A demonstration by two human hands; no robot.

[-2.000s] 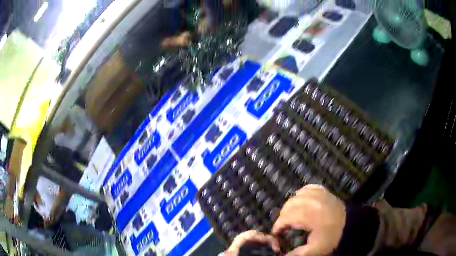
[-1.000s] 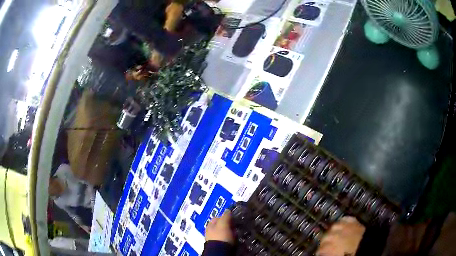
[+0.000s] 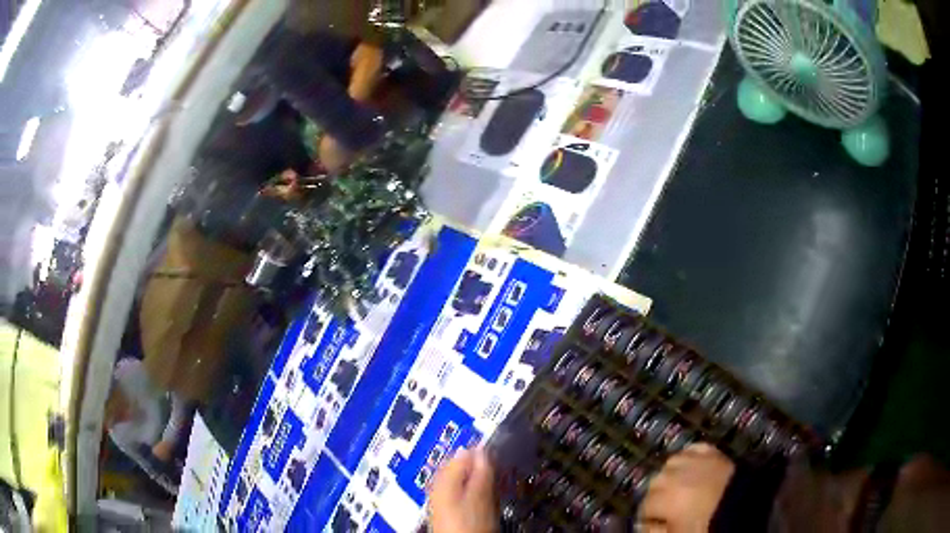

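The divided tray (image 3: 667, 401) lies tilted across the lower part of the view, with rows of small round dark parts with shiny rims. My left hand (image 3: 464, 495) is at the tray's left edge, beside a smooth dark patch (image 3: 519, 437) that I cannot identify. My right hand (image 3: 688, 489) is over the tray's lower middle, fingers curled down among the parts. Both hands are blurred and cut off from clear sight, so whether either grips a part is hidden. The tray's lower end runs out of the picture.
Blue-and-white printed sheets (image 3: 391, 364) cover the bench left of the tray. A mint-green fan (image 3: 807, 68) stands at the upper right on the dark bench top (image 3: 771, 229). A tangled dark glinting pile (image 3: 359, 234) lies on the far side, near another person's arms (image 3: 333, 115).
Two seconds ago my hands were together around small dark parts at the tray's lower edge; now they are apart. The view has shifted. Since one second ago, the smooth dark patch shows at the tray's left corner.
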